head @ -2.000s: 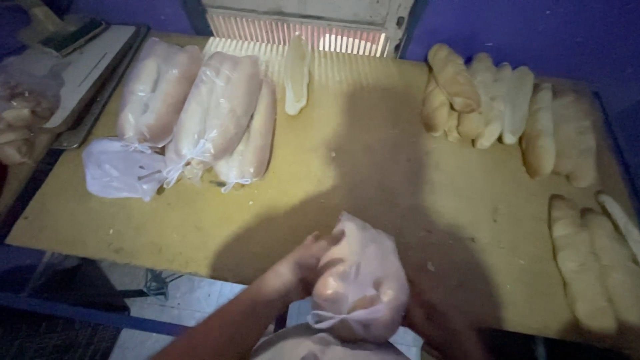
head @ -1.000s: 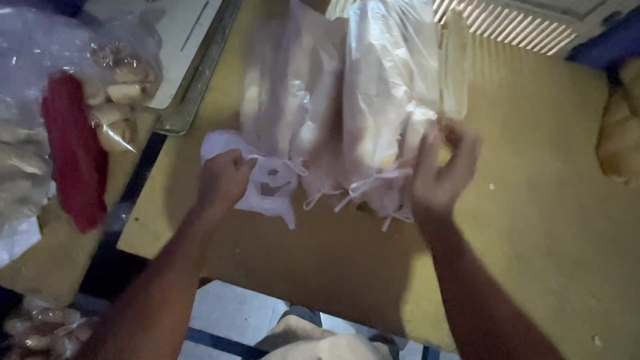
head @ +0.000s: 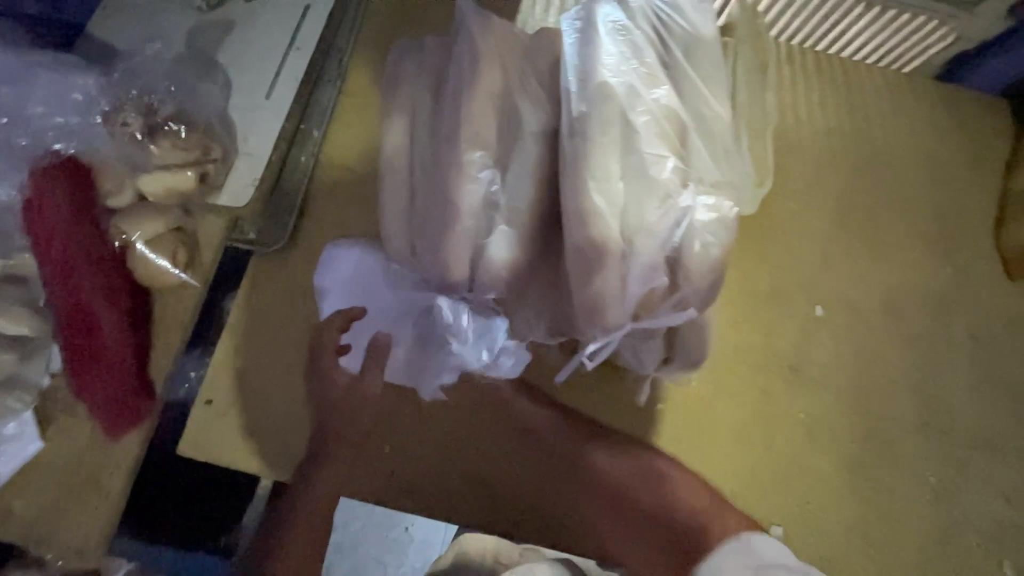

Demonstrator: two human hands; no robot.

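My left hand point(head: 352, 360) rests at the left end of a pile of thin white plastic bags point(head: 384, 292), its thumb and fingers apart. From the lower right, my right forearm reaches across to the pile's right end; the right hand point(head: 504, 392) is dark and blurred there, so its fingers cannot be made out. Just beyond the pile lies a clear bag of long bread loaves point(head: 440, 176). Beside it, to the right, another clear bag of loaves point(head: 616, 184) has its mouth tied in a knot, partly over more bagged bread. A bare long loaf point(head: 756, 136) shows behind it.
The yellowish tabletop point(head: 864, 336) extends to the right, with small crumbs on it. At left are a metal tray point(head: 300, 160), a white board point(head: 268, 104), clear bags of bread rolls point(head: 160, 240) and a red cloth point(head: 92, 296). A slatted vent point(head: 856, 32) is at the back.
My right hand has moved left from the tied bag to the white bags. My left fingers have spread. Two seconds ago a bag of bread was in my hands near the front edge; neither hand holds it now.
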